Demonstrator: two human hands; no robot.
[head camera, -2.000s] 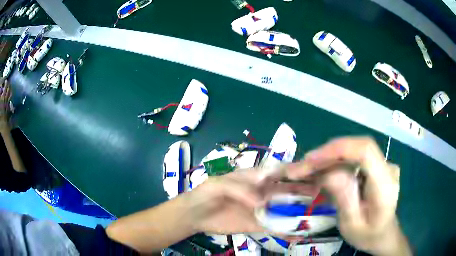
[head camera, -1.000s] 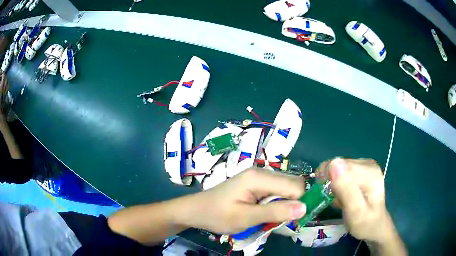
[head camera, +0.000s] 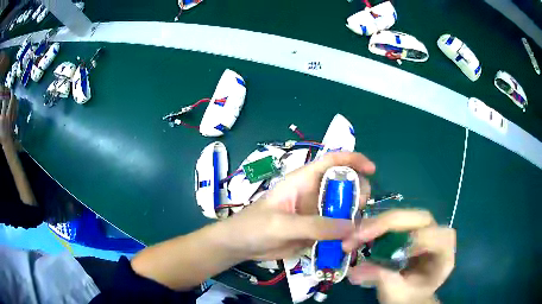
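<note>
A white housing (head camera: 355, 185) stands roughly lengthwise to my view, its open side facing me, with a bright blue battery (head camera: 339, 199) inside. My left hand (head camera: 285, 217) is closed around it, thumb across the battery. My right hand (head camera: 410, 246) is blurred and holds a green circuit board (head camera: 389, 246) just right of the housing. Its fingertips are close to the housing edge; whether they touch is unclear. Wires between board and housing are mostly hidden.
A heap of white units with wires and another green board (head camera: 261, 169) lies behind my left hand. A wired housing (head camera: 224, 104) lies farther back. A pale rail (head camera: 261, 53) crosses beyond, with units on the belt past it. Another person's arm (head camera: 15, 154) is at far left.
The housing has been raised and turned so its open blue side shows. The board has moved from my left fingertips to my right hand. The belt units have shifted right.
</note>
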